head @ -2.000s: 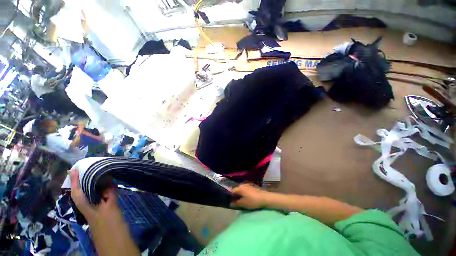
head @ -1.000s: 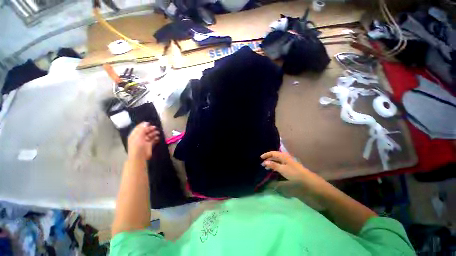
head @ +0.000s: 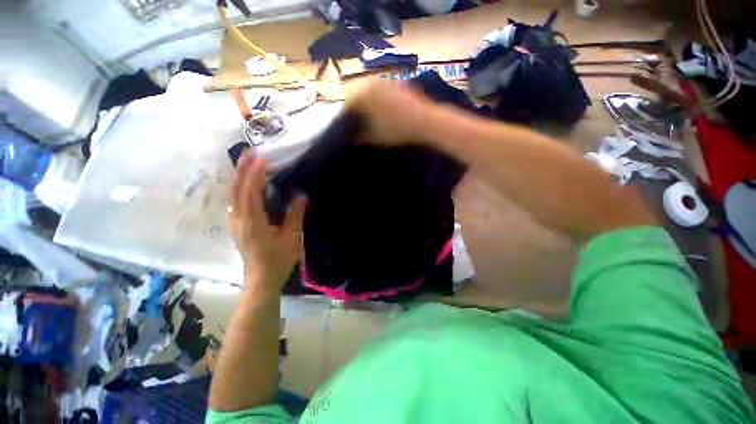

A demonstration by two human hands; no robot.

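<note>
A large dark cloth bundle [head: 377,219] lies on the brown-covered table in front of me. A pink-red strip [head: 356,292] runs around its near end. A dark piece with a pale face [head: 313,151] is raised over the bundle's left side, blurred. My right hand [head: 385,112] grips its upper end, with the forearm across the bundle's far part. My left hand [head: 267,224] is at its lower left end, the piece between thumb and fingers. My hands hide part of the piece.
A white-covered surface [head: 157,178] is at left, with an iron [head: 264,126] behind my left hand. Another dark bundle [head: 530,79] is at the back. At right are white strips [head: 638,153], a tape roll [head: 685,204], a second iron [head: 642,114] and red cloth [head: 723,157].
Two seconds ago both hands held a dark stack with white stripes; one second ago both were apart and free. Now both are on a dark and pale piece, my right hand moved up and left.
</note>
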